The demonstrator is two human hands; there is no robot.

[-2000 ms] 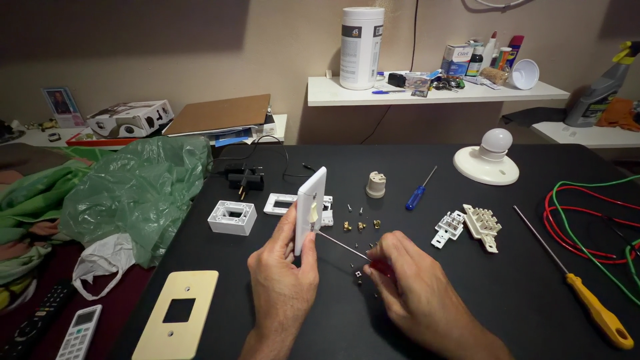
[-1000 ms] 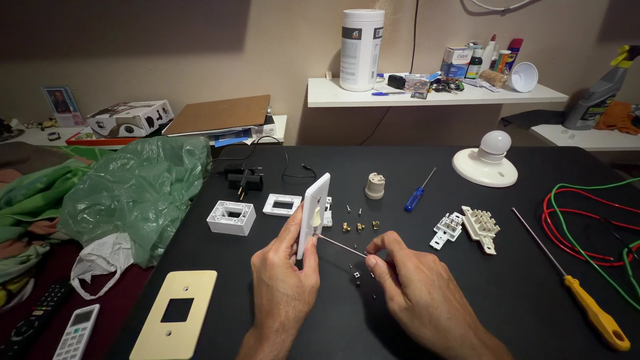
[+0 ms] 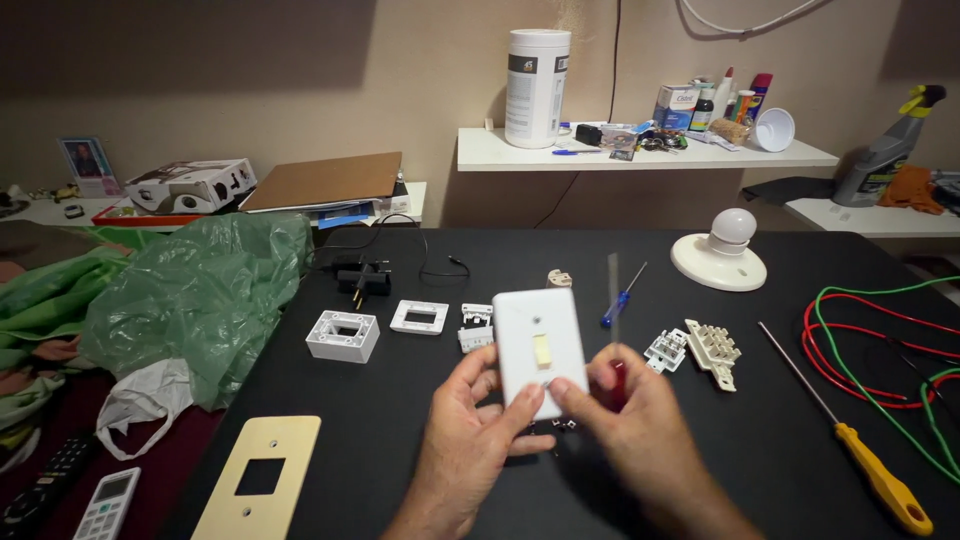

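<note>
A white light switch plate [image 3: 559,311] with a cream rocker faces me, upright, a screw above the rocker. My left hand [image 3: 480,435] holds its lower left side, thumb on the front. My right hand [image 3: 637,412] keeps a screwdriver with a red handle [image 3: 619,386] in its fingers, the blurred shaft pointing up, while its thumb touches the plate's lower front. Small screws [image 3: 562,424] lie on the black table behind the hands. Past the plate are a partly hidden round ceramic lamp socket [image 3: 559,278] and white switch modules [image 3: 475,328].
Left: a white wall box [image 3: 343,337], a white frame [image 3: 418,317], a cream cover plate [image 3: 296,450] and black plug adapters [image 3: 363,281]. Right: a blue screwdriver [image 3: 616,308], terminal parts [image 3: 712,351], a bulb on a round base [image 3: 718,264], a yellow-handled screwdriver [image 3: 877,472], red and green wires [image 3: 821,322].
The switch plate has turned from edge-on to face me. The red-handled screwdriver's tip has left the plate, its shaft now points up, and my right thumb has come onto the plate's front.
</note>
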